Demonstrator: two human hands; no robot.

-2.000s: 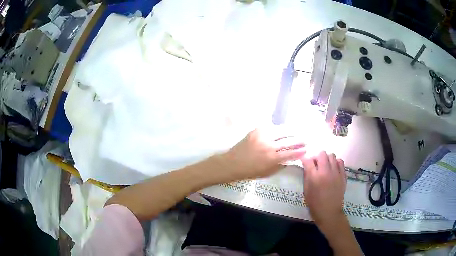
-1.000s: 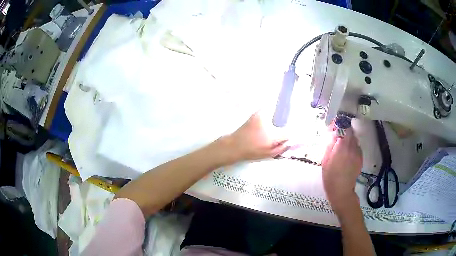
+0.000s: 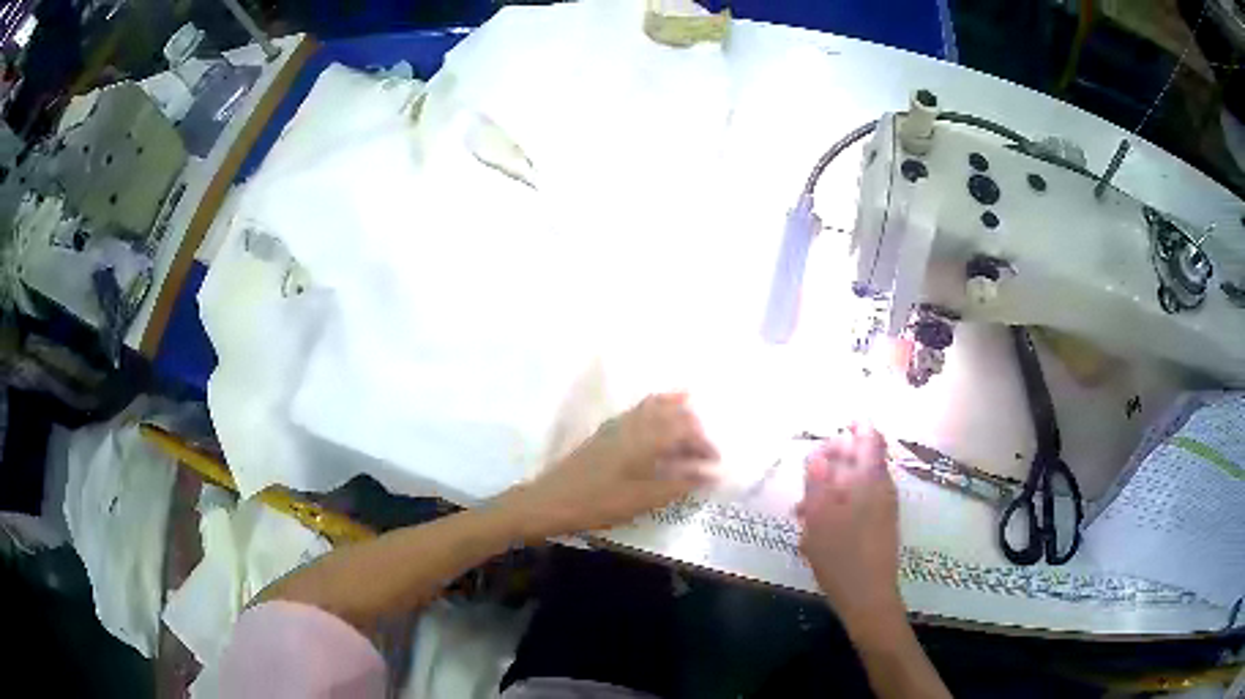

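The cream-white garment cloth (image 3: 410, 301) lies spread over the table, left of the sewing machine (image 3: 1010, 232). My left hand (image 3: 642, 451) rests at the cloth's front right edge with curled fingers, gripping the cloth there. My right hand (image 3: 849, 505) is in front of the needle area, fingertips together near the table's front; glare hides what, if anything, is between them. The slim metal snips (image 3: 956, 471) lie right of my right hand. The presser foot area (image 3: 874, 335) is washed out by the lamp light.
Black-handled shears (image 3: 1043, 505) lie beside the machine bed, with printed paper sheets (image 3: 1174, 492) to their right. The lamp bar (image 3: 789, 273) stands left of the needle. A yellow rail (image 3: 260, 492) runs at the lower left. Another machine (image 3: 109, 150) is at far left.
My left hand has moved left and slightly down, with the cloth edge. My right hand has left the needle area, moving left and down. The snips show more fully.
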